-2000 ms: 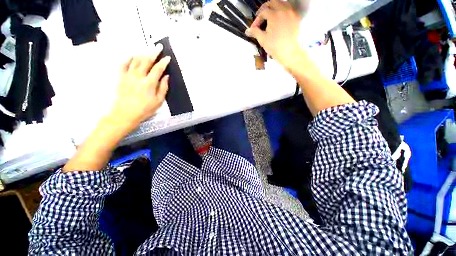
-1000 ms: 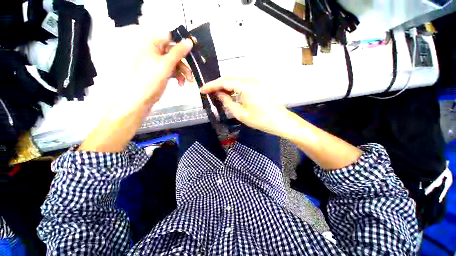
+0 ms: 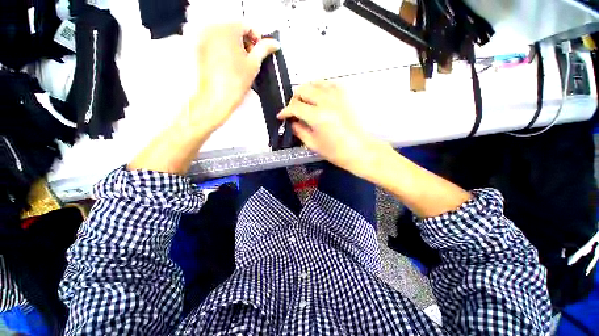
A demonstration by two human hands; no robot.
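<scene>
A black zipper (image 3: 281, 82) with a bright tooth line lies lengthwise on a plain black fabric strip (image 3: 266, 98), near the front edge of the white table. Its silvery slider (image 3: 281, 129) shows near the lower end. My left hand (image 3: 226, 62) pinches the top end of the zipper and strip between thumb and fingers. My right hand (image 3: 322, 121) has its fingertips on the zipper's right edge, just above the slider. The strip shows mainly along the zipper's left side.
A bundle of loose zippers (image 3: 446, 29) lies at the upper right, with a brown tab (image 3: 418, 77) beside it. Sewn zipper pieces (image 3: 97, 72) hang at the left. A stack of plain black strips (image 3: 163, 16) lies upper left. A pale measuring band (image 3: 249, 159) runs along the front edge.
A zipper was taken from the right bundle and brought to the strip. Since one second ago it has moved from slanting over the table edge to lying straighter on the strip, its slider now visible.
</scene>
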